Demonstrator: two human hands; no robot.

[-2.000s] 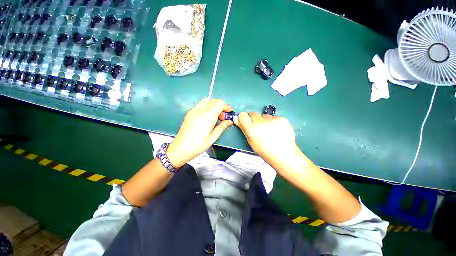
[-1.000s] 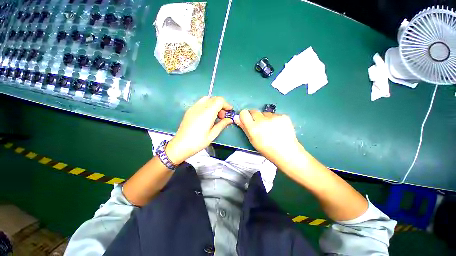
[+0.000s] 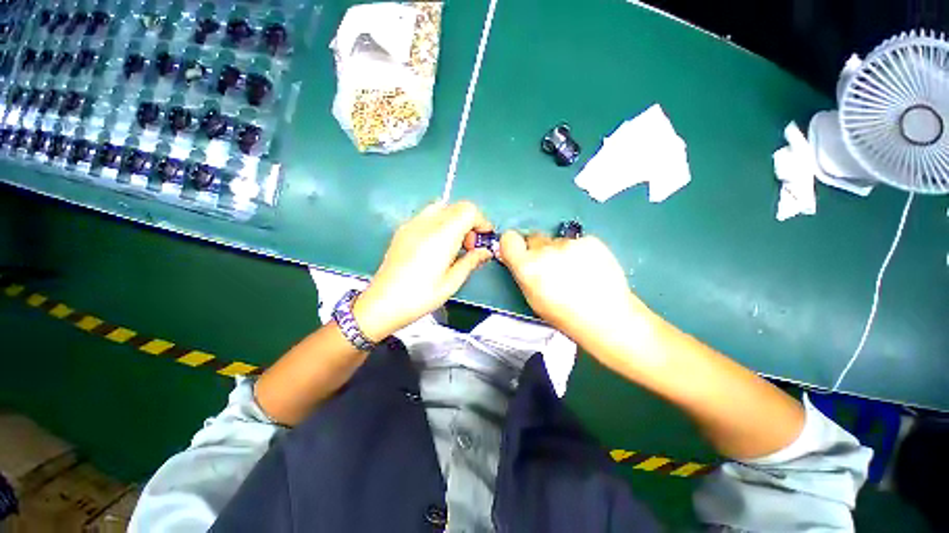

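Note:
A small black part (image 3: 486,242) is held over the green bench near its front edge, between the fingertips of both hands. My left hand (image 3: 432,260) grips it from the left with thumb and forefinger. My right hand (image 3: 557,273) meets it from the right, with thumb and fingers closed at its end. Whether my right fingers hold a small piece of their own cannot be told. Another black part (image 3: 569,229) lies just behind my right hand, partly hidden by it. A larger black part (image 3: 561,145) lies farther back.
Clear blister trays (image 3: 273,187) with rows of black parts lie at left. A clear bag of brass pieces (image 3: 387,112) lies beside them. A white paper (image 3: 640,156) lies right of the black parts. A crumpled tissue (image 3: 796,175), a white fan (image 3: 920,123) and its cord (image 3: 882,281) are at right.
The view has shifted slightly, so the bench items appear a little to the right. Both hands stay together at the black part; my right forearm reaches farther right and lower in view.

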